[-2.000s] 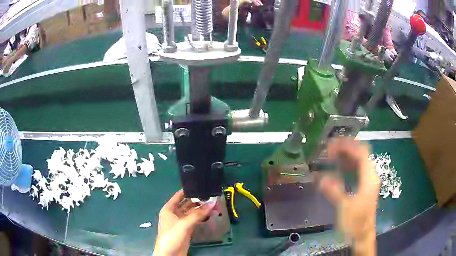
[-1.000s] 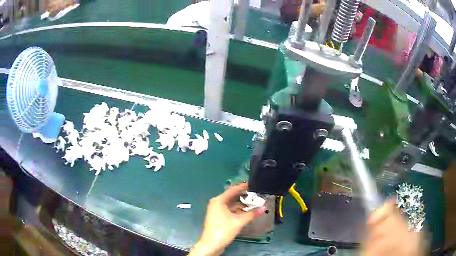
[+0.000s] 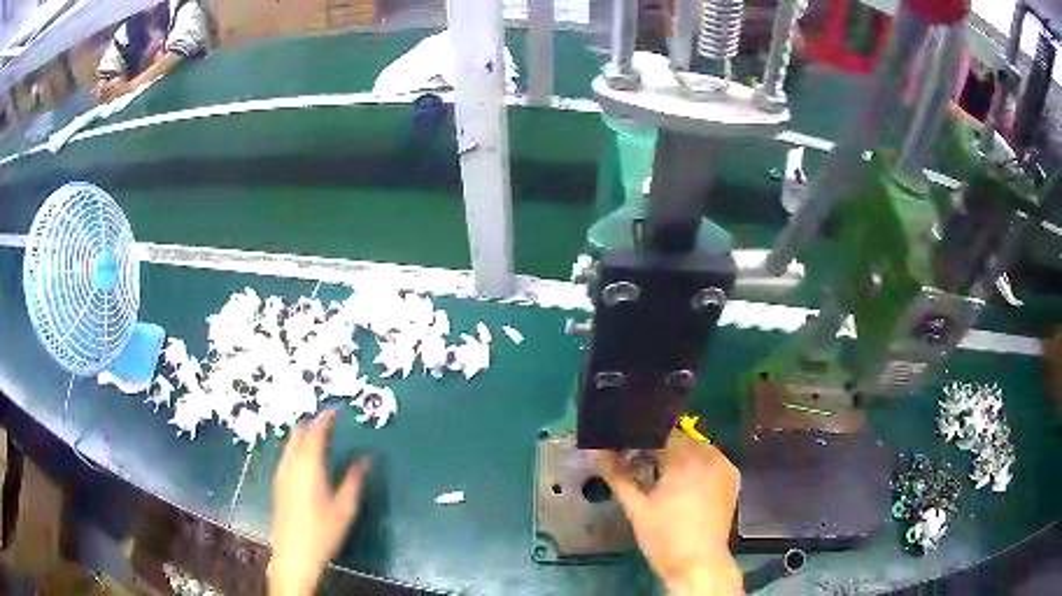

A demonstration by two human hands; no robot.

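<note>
The heap of white bladed plastic parts (image 3: 274, 361) lies on the green bench at left. My left hand (image 3: 312, 506) is at its front edge, thumb and fingers apart, with nothing visible in it. My right hand (image 3: 687, 506) is at the press, its fingertips just under the black ram block (image 3: 650, 349); whether they hold a small piece is unclear. The press base plate (image 3: 571, 501) shows its centre hole, with no white part visible on it. The press lever (image 3: 844, 175) stands raised, its red knob at the top edge.
A second green press (image 3: 891, 256) stands right. Yellow-handled pliers (image 3: 693, 428) are mostly hidden behind my right hand. A dark tube (image 3: 794, 561) lies at the front edge. Dark inserts (image 3: 926, 495) and small white parts (image 3: 976, 431) lie right. A blue fan (image 3: 84, 279) stands left.
My left hand has left the ram and the white part it held there, and moved to the heap. My right hand has let go of the lever, now raised, and moved under the ram.
</note>
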